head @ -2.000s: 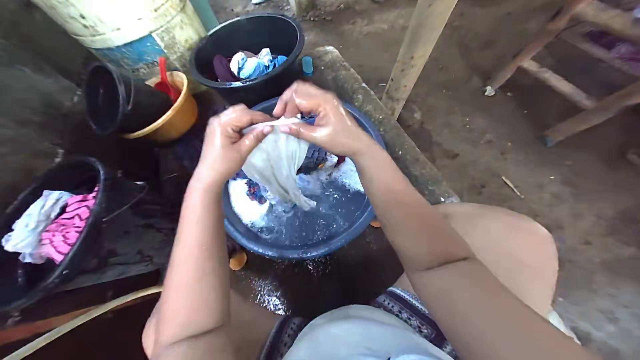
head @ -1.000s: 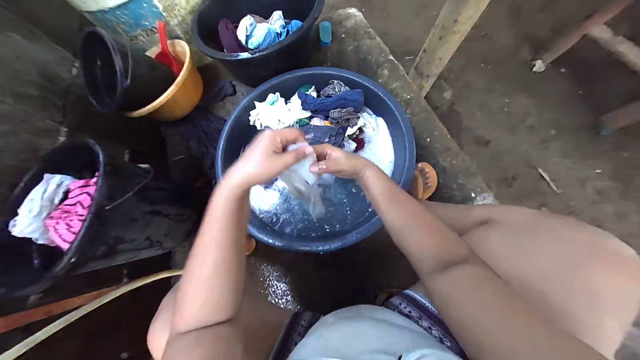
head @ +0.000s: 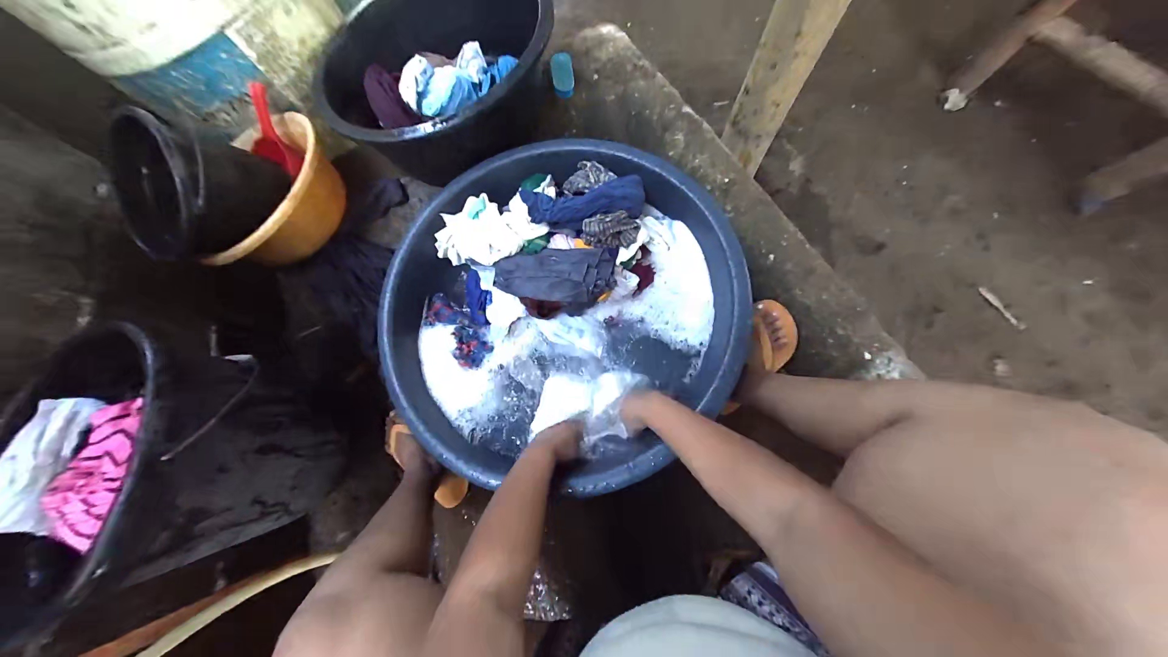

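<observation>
A large blue plastic basin (head: 737, 301) holds sudsy water and a heap of wet clothes (head: 566, 219). Low in the basin, my left hand (head: 564, 438) and my right hand (head: 639, 411) are partly under water, on either side of a white cloth (head: 584, 401). The fingers of both are hidden by water, suds and cloth, so their grip does not show. The heap of dark, navy and white garments lies beyond the hands, toward the far side of the basin.
A black tub with clothes (head: 429, 132) stands behind the basin, near a blue brush (head: 562, 73). At left are an orange bucket (head: 319, 201) with a red dipper (head: 269, 137), a tilted black bucket (head: 155, 182) and a black bucket of laundry (head: 141, 365). A wooden post (head: 785, 73) rises behind the concrete edge (head: 821, 283).
Both hands have gone down from above the basin into the water with the white cloth, which was held up between them two seconds ago.
</observation>
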